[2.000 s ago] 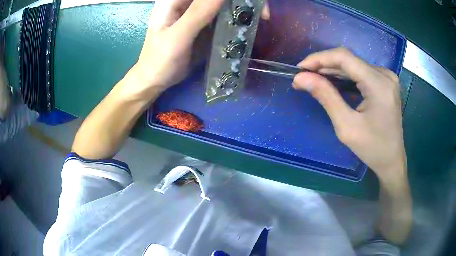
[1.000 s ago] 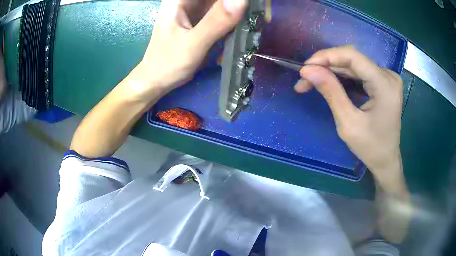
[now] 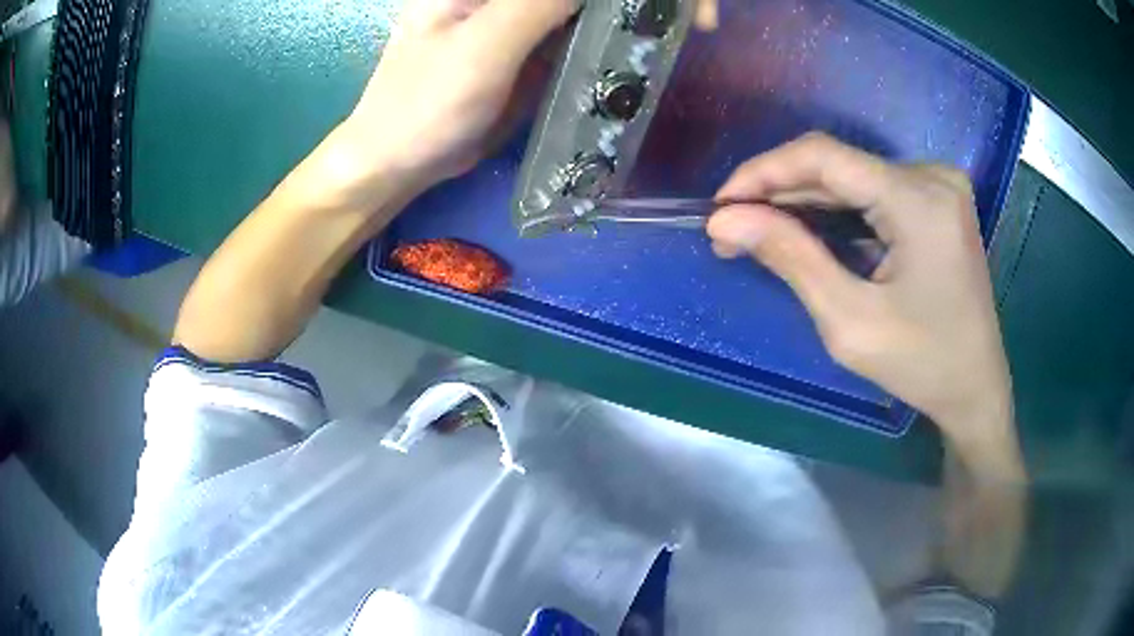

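My left hand (image 3: 454, 93), partly cut off by the top edge, holds a grey-silver strip fixture (image 3: 555, 147) above the blue tray. The strip slants down toward me, its upper end out of the picture. Dark round components (image 3: 618, 93) sit along it in one row with small pale bits between them. My right hand (image 3: 858, 249) holds thin metal tweezers (image 3: 672, 211) between thumb and fingers. The tweezer tips are at the strip's near end, beside the lowest round component; whether they grip anything cannot be told.
The blue tray (image 3: 734, 317) has fine specks and an orange-red scrap pile (image 3: 450, 265) in its near-left corner. A black ribbed stack (image 3: 87, 124) stands at far left on the green bench (image 3: 249, 124). Another person's sleeve (image 3: 44, 255) shows at the left edge.
The strip was turned edge-on a second ago and now its component side faces up again. The tweezers have moved from a middle component down to the strip's near end.
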